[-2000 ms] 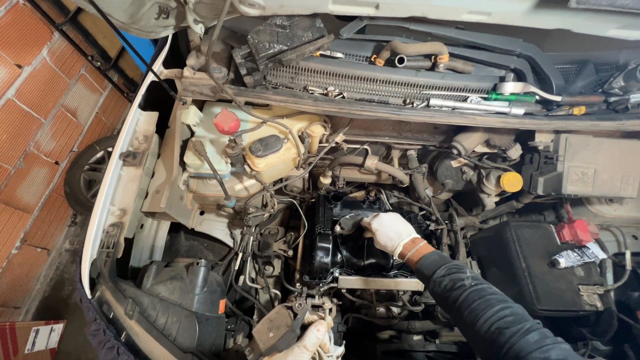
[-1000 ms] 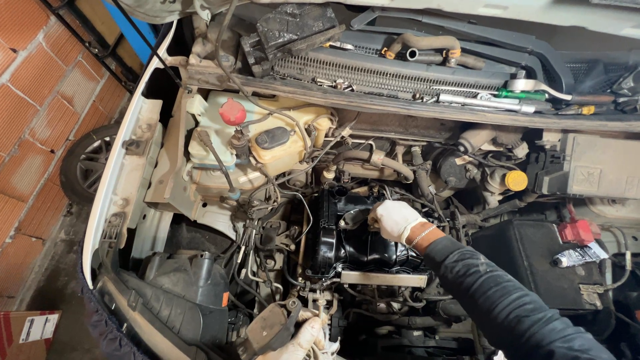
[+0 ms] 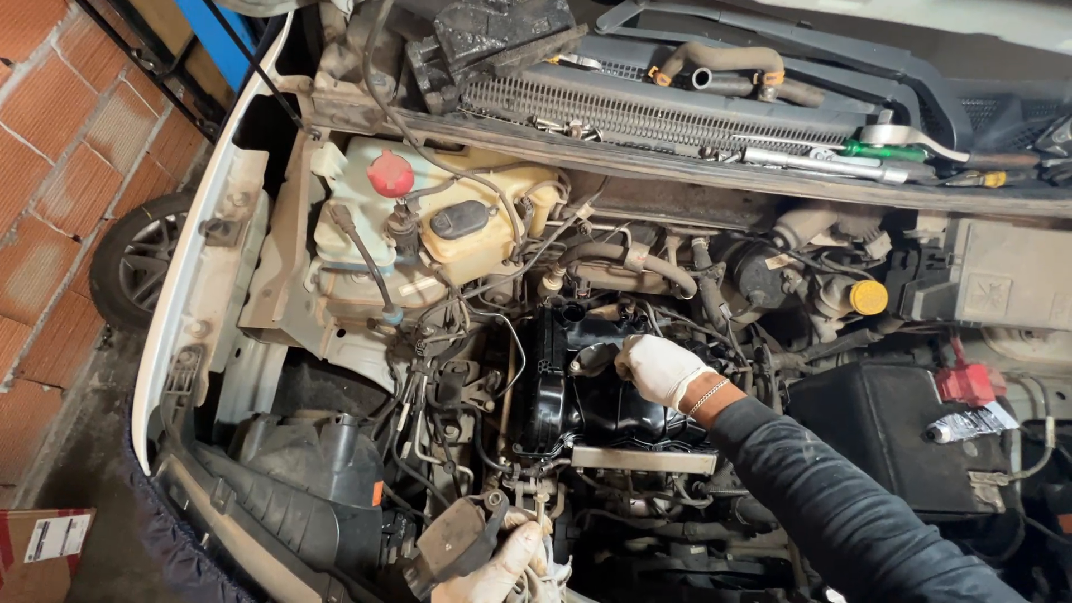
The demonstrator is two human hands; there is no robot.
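Note:
Over the black plastic engine cover (image 3: 561,410), my right hand (image 3: 662,368), in a white glove, has its fingers closed at a small dark piece (image 3: 593,360) that lies against the cover; whether it grips this piece cannot be told. My left hand (image 3: 502,565), in a soiled glove, is at the bottom edge, its fingers around a small metal fitting (image 3: 543,502) in front of the engine. A brown and black bracket-like part (image 3: 452,540) is beside the left hand. A pale metal rail (image 3: 643,460) runs along the cover's front edge.
Wrenches, a ratchet (image 3: 909,138), a green-handled screwdriver (image 3: 883,152) and a rubber hose (image 3: 720,60) lie on the cowl. The coolant tank with red cap (image 3: 390,173) stands behind left, the battery (image 3: 879,435) at right with a tube (image 3: 971,423) on it. Cables cross between tank and engine.
My right hand has shifted slightly over the engine cover. The left hand stays at the bottom near the same metal fitting.

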